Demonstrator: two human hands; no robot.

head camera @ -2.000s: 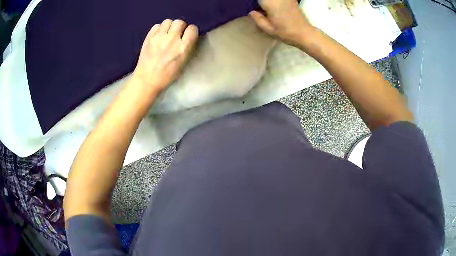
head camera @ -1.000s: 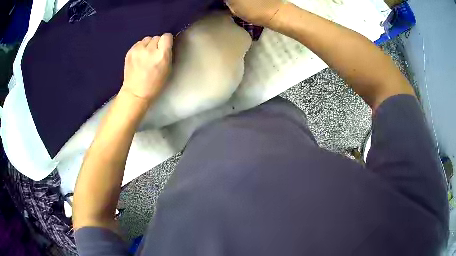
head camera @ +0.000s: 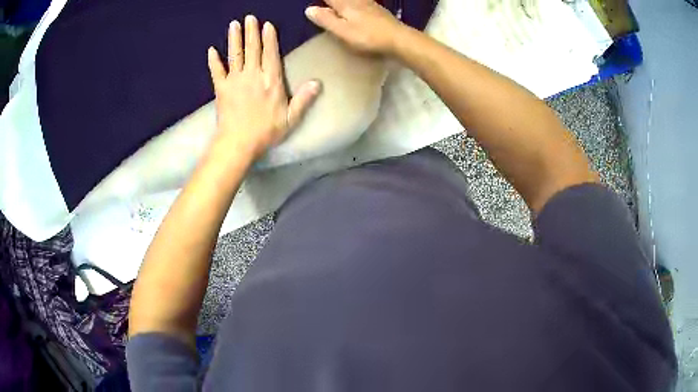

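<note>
A dark purple cloth panel (head camera: 130, 84) without checks lies spread over the rounded grey-beige pressing form (head camera: 337, 99). Its lower edge runs along the pad. My left hand (head camera: 252, 99) lies flat with fingers spread, its fingertips on the dark cloth and its palm over the cloth edge and pad. My right hand (head camera: 356, 24) rests at the top of the pad by the cloth edge, thumb apart, palm down; it holds nothing that I can see. The cloth's far part is cut off by the top edge of the picture.
The white table cover cloth (head camera: 490, 38) lies under the form. A crumpled checked heap (head camera: 46, 283) with a dark cord and white tag is at lower left. Blue material (head camera: 621, 57) shows at the right table corner. Speckled floor (head camera: 490, 172) lies below the table edge.
My left hand has opened from a closed grip on the cloth edge to flat, spread fingers. My right hand has let go of the bunched edge, and the checked bit beside it no longer shows.
</note>
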